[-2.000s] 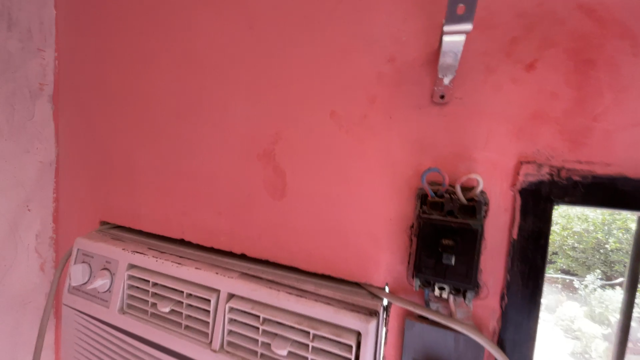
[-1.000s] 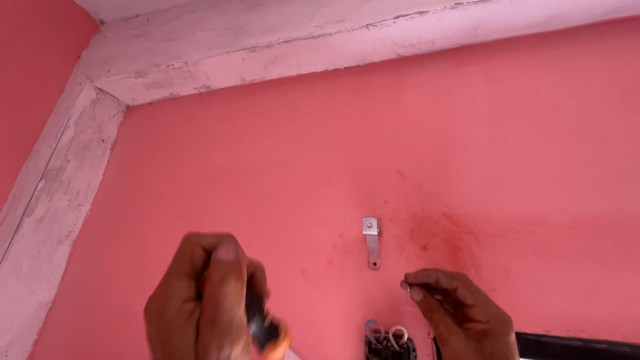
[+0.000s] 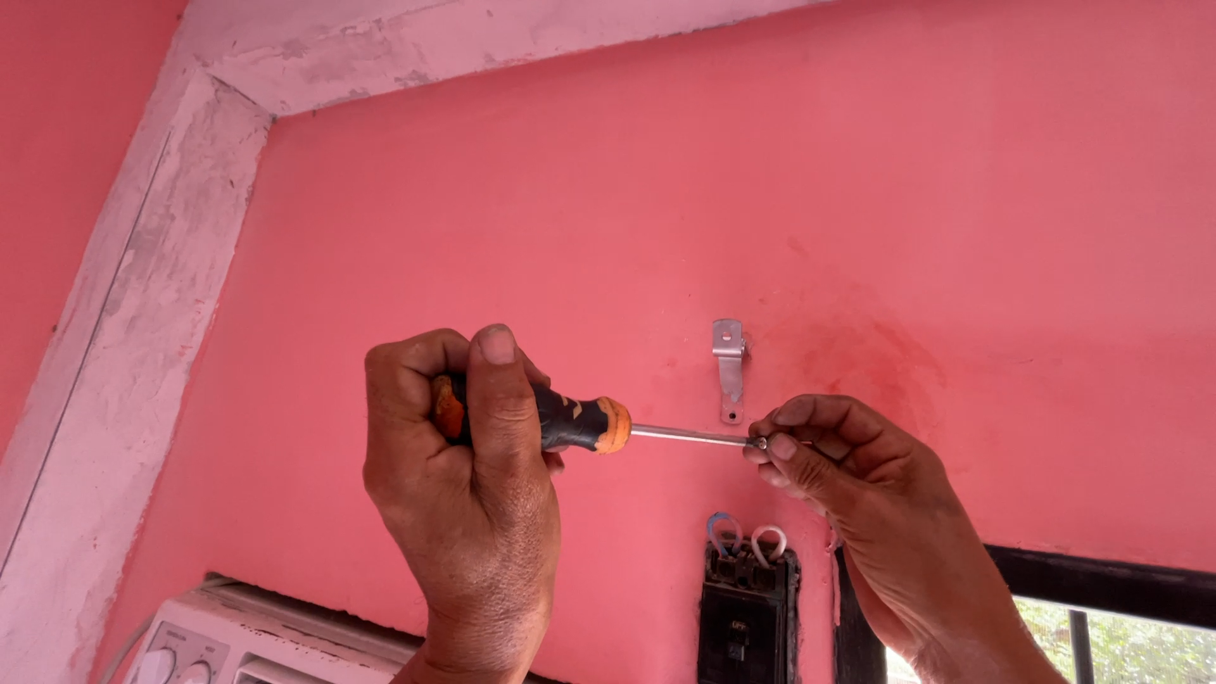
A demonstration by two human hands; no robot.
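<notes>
My left hand (image 3: pixel 475 475) is closed around the black and orange handle of a screwdriver (image 3: pixel 579 425), its shaft pointing right. The thumb and fingers of my right hand (image 3: pixel 855 475) pinch a small screw (image 3: pixel 761 443) at the screwdriver's tip. Just above and left of my right fingertips, a bent metal bracket (image 3: pixel 730 370) hangs on the pink wall, with holes at its top and lower end. Below the hands is a black circuit breaker box (image 3: pixel 749 608), uncovered, with blue and white wire loops (image 3: pixel 769 546) at its top.
A window air conditioner (image 3: pixel 275 632) with knobs sits in the wall at lower left. At lower right, a black window frame (image 3: pixel 1102 575) borders a barred opening with greenery outside. A pale concrete column (image 3: pixel 161 285) and beam (image 3: pixel 427 47) edge the pink wall.
Both hands have come into view since the first frame. The screwdriver, blurred and angled down a second ago, now lies nearly level with its tip at the screw in my right fingers. The view has tilted upward.
</notes>
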